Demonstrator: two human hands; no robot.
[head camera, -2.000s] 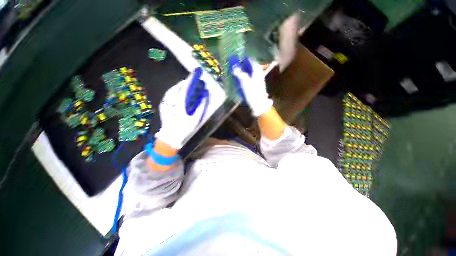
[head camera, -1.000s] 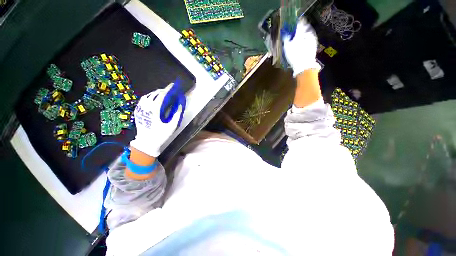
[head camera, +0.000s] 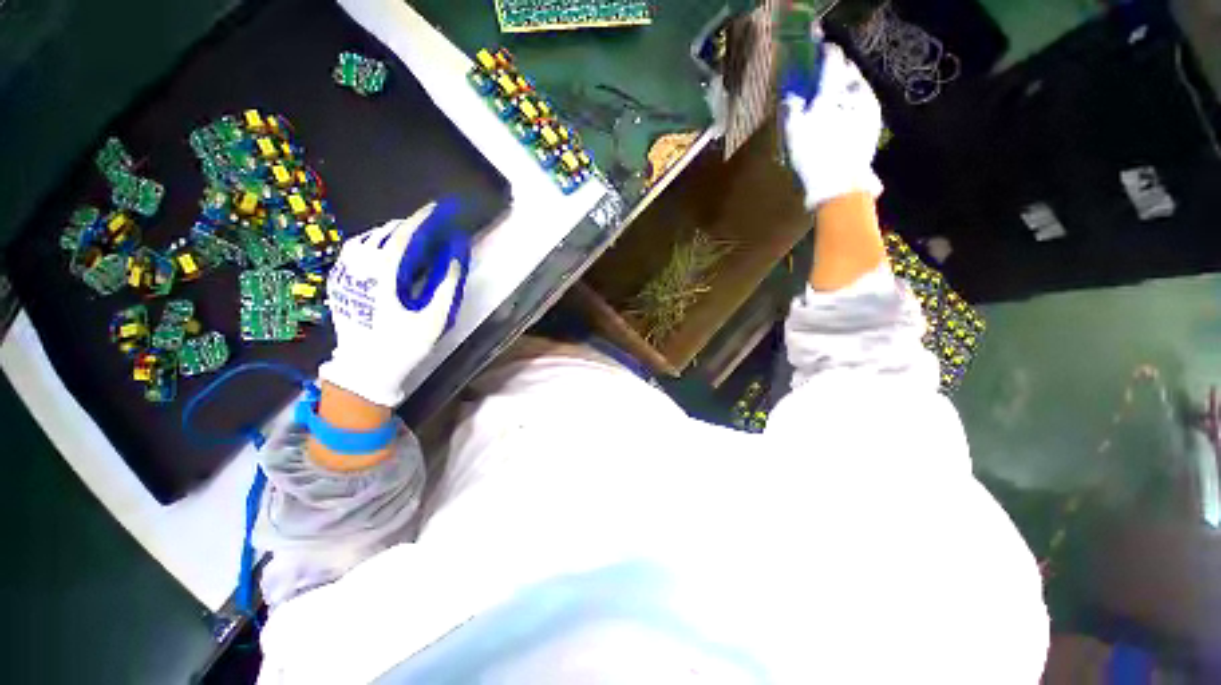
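My right hand (head camera: 833, 127), gloved in white and blue, is at the fixture (head camera: 750, 74) at the top. Its fingers are closed around a green board strip (head camera: 799, 24), which is blurred and partly cut off by the top edge. My left hand (head camera: 388, 301) is over the right part of the black tray (head camera: 415, 147), loosely curled, with nothing visible in it. Single circuit boards (head camera: 275, 305) with yellow components lie in the tray, left of my left hand. One lone board (head camera: 359, 72) lies near the tray's upper edge.
A board strip (head camera: 533, 118) lies on the white sheet (head camera: 462, 80). A panel (head camera: 576, 14) shows at the top. An open carton (head camera: 763, 228) below the bench edge holds thin waste strips (head camera: 683, 281). Panels (head camera: 944, 315) are stacked right; black bins (head camera: 1071, 161) stand beyond.
From over the bench, my right hand has moved up and right to the fixture with the green piece. My left hand has moved slightly left and stays curled. The view has shifted too.
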